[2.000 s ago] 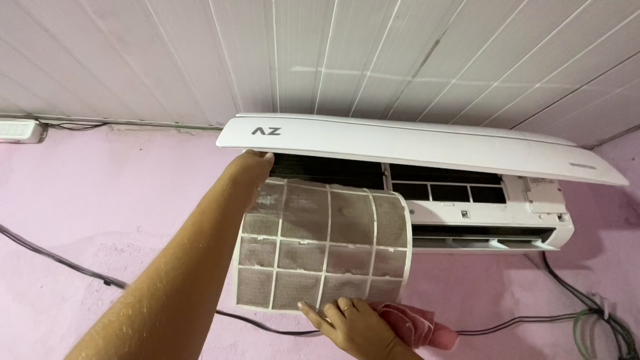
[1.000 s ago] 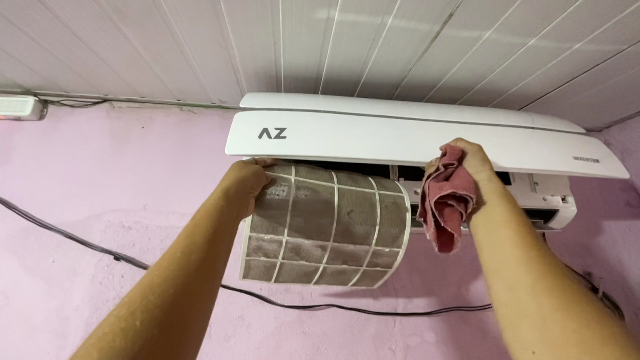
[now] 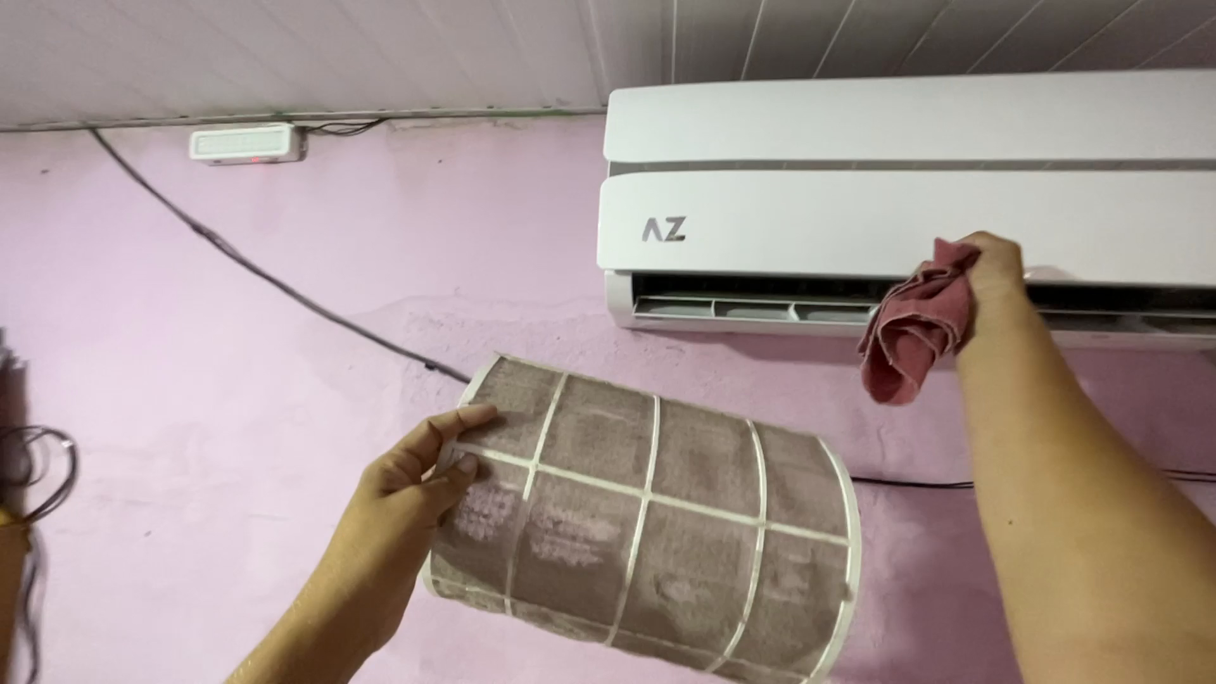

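My left hand [image 3: 413,484] pinches the left edge of a curved mesh air filter [image 3: 703,456] with a white plastic frame. Grey-brown dust coats the mesh, and a few patches look thinner. The filter hangs clear of the wall-mounted air conditioner [image 3: 807,223], below and left of it. My right hand [image 3: 993,266] holds a crumpled dark pink cloth [image 3: 912,328] against the lower edge of the air conditioner's front panel [image 3: 779,228]. That panel lies down over the body, with the louvred air outlet [image 3: 722,306] showing beneath it. The fingertips of my right hand are partly hidden.
A small white light fixture [image 3: 245,143] is mounted high on the pink wall [image 3: 285,380], under the panelled ceiling [image 3: 427,57]. A black cable [image 3: 285,290] slants down the wall and passes behind the filter. More looped cables [image 3: 62,475] hang at the far left.
The front panel, raised earlier, is now down. The filter has come away from the unit, down and left, in my left hand. My right hand with the cloth went up from the filter's lower edge to the panel.
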